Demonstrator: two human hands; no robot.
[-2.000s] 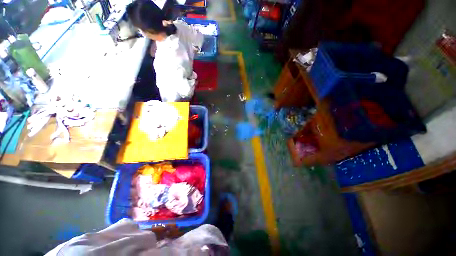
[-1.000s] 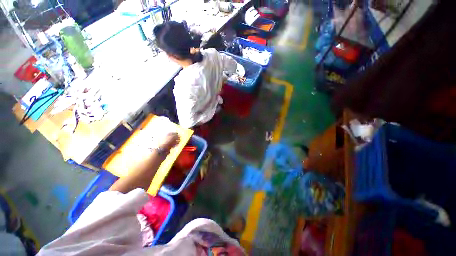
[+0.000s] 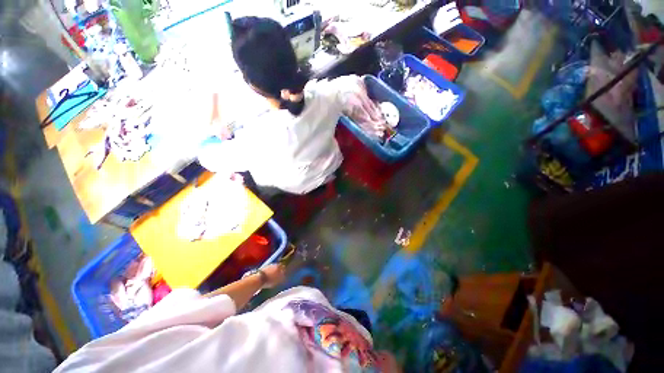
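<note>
My left hand [image 3: 273, 275] is small and blurred beside the rim of a blue crate, below the yellow-orange board [image 3: 164, 244]; whether its fingers hold anything cannot be told. My right hand is out of the picture. The board lies tilted across blue crates, with a loose pile of white fabric pieces [image 3: 211, 211] on it. The crate at the left [image 3: 95, 291] holds pale and pink garment pieces [image 3: 135, 288]. Red fabric [image 3: 251, 249] shows in the crate under the board's right side.
A seated person in white [image 3: 291, 149] is at the bench [image 3: 109, 175], one arm over a grey-blue crate [image 3: 393, 149]. Pale pieces [image 3: 127, 131] and a teal mat [image 3: 73, 108] lie on the bench. Blue plastic bags [image 3: 408, 280] are on the floor; a wooden unit [image 3: 488, 299] stands right.
The view has swung towards the right. My left hand was over the white pieces on the board and is now off it, beside the crate rim. The seated person's arm reaches over the grey-blue crate.
</note>
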